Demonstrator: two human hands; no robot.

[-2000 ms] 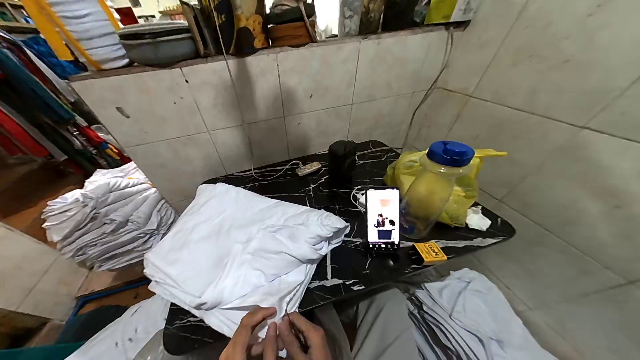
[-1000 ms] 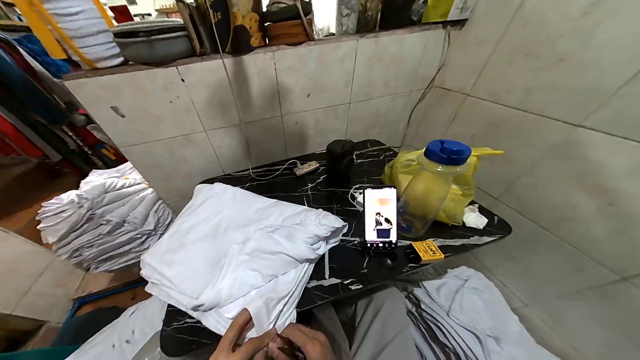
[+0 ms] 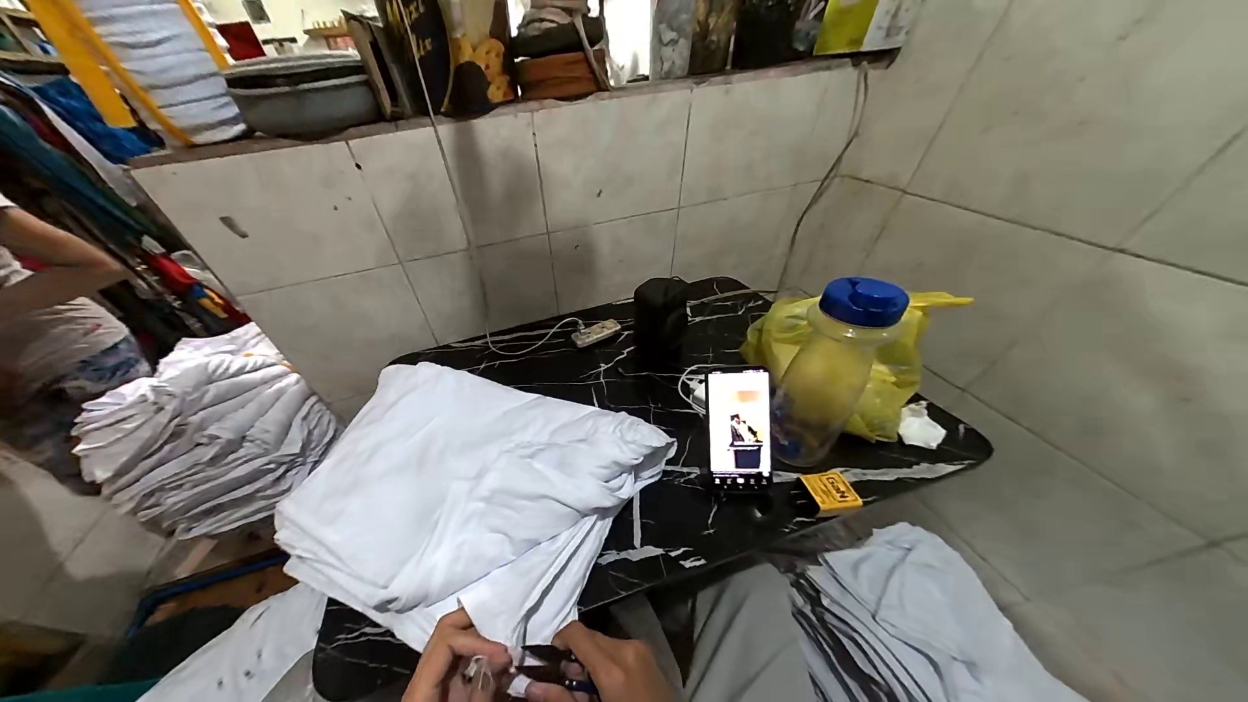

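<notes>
At the bottom centre, my left hand (image 3: 456, 661) pinches an edge of white cloth (image 3: 468, 487), with a bit of clear or pale material at its fingers. My right hand (image 3: 614, 668) holds small dark-bladed scissors or thread snips (image 3: 546, 661), their blades pointing left at the cloth edge between both hands. The rest of the cloth lies as a folded pile on the black marble-patterned table (image 3: 682, 536). A lit phone (image 3: 738, 429) stands upright on the table to the right of the cloth.
Behind the phone are a blue-lidded plastic jar (image 3: 829, 380), a yellow bag (image 3: 907, 361) and a black cylindrical object (image 3: 661, 322). A yellow box (image 3: 831, 492) lies near the table edge. Left stands a stack of white cloths (image 3: 205, 429), with a person's arm (image 3: 58, 253) beside it. More cloth (image 3: 936, 614) lies right.
A dark cutting tool now shows in my right hand, at the cloth edge. Another person's arm and body have come into view at the far left.
</notes>
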